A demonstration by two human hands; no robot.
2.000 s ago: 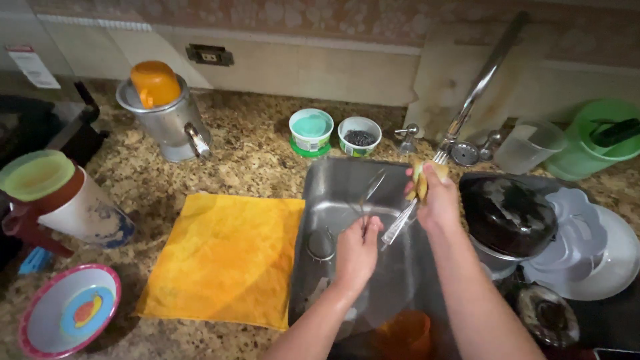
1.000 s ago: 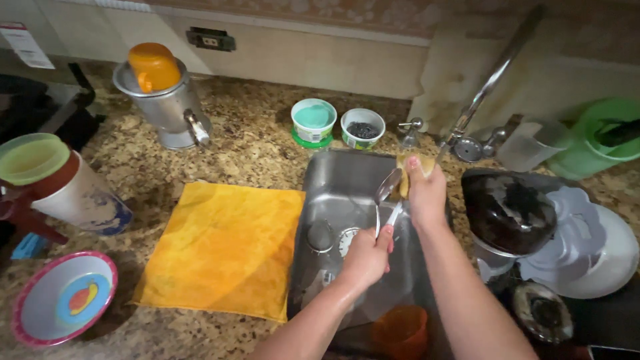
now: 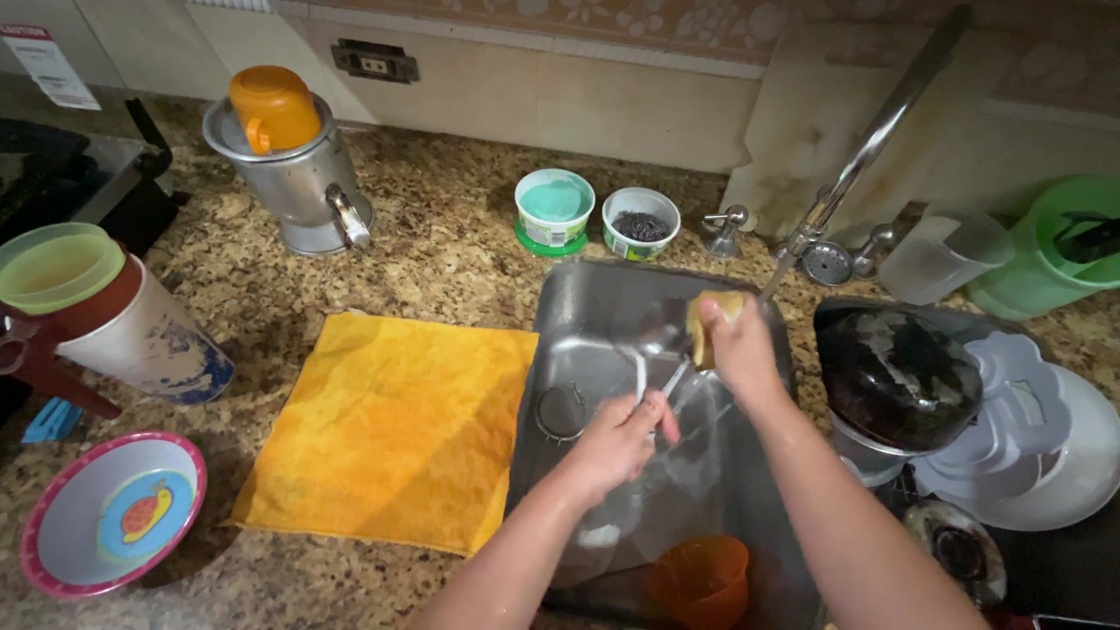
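Observation:
Over the metal sink [image 3: 647, 516], my left hand [image 3: 621, 437] grips a few pieces of metal cutlery [image 3: 672, 378] by one end; they are blurred, and their kinds cannot be told. My right hand [image 3: 739, 346] is closed around a yellowish sponge [image 3: 700, 328], just under the chrome faucet [image 3: 853, 166]. The sponge is at the far end of one utensil. A small round strainer [image 3: 560, 413] lies at the sink's left side, and an orange plastic cup [image 3: 700, 582] stands near its front edge.
Left of the sink lies a yellow cloth [image 3: 394, 429], with a pink-rimmed bowl [image 3: 44, 534] beyond. Tubs with green paste [image 3: 555, 201] and a scouring pad [image 3: 641, 226] stand behind the sink. A blackened pot [image 3: 901, 376] and white plates [image 3: 1085, 446] are stacked at right.
The cutlery, held apart two seconds ago with some in my right hand, is now together in my left hand. My right hand has moved a little lower with the sponge.

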